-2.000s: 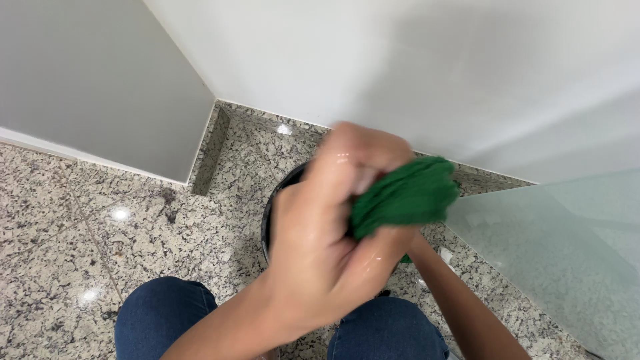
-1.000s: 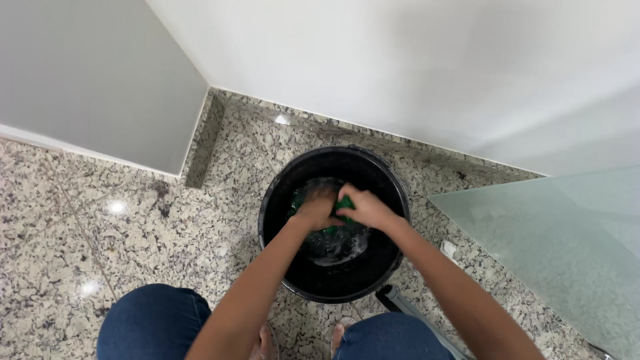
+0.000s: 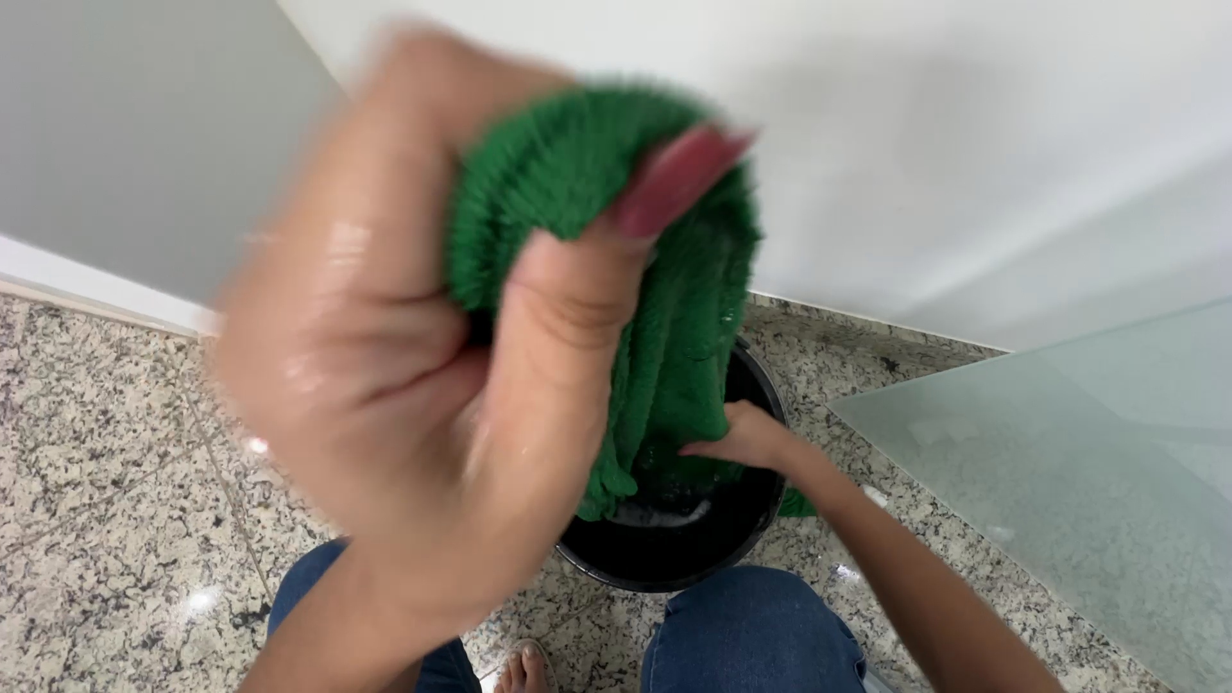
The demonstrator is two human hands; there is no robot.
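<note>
My left hand (image 3: 414, 318), blurred and wet, is raised close to the camera and clenches one end of a green microfibre cloth (image 3: 674, 356), its thumb pressed over the bunched fabric. The cloth hangs down over a black round bucket (image 3: 664, 577) on the floor. My right hand (image 3: 746, 438) is lower, at the bucket's right side, with its fingers at the cloth's lower edge; how firmly it holds is unclear. Foamy water (image 3: 664, 515) shows inside the bucket, partly hidden by the cloth and my left hand.
Speckled granite floor (image 3: 96, 462) surrounds the bucket. A white wall (image 3: 914, 173) rises behind, a grey panel (image 3: 144, 125) at the left, a glass panel (image 3: 1088, 452) at the right. More green fabric (image 3: 797, 502) lies just right of the bucket. My knees (image 3: 756, 635) are in front.
Both hands were down inside the bucket one second ago. My left hand has risen toward the camera with the green cloth, which now hangs stretched over the bucket.
</note>
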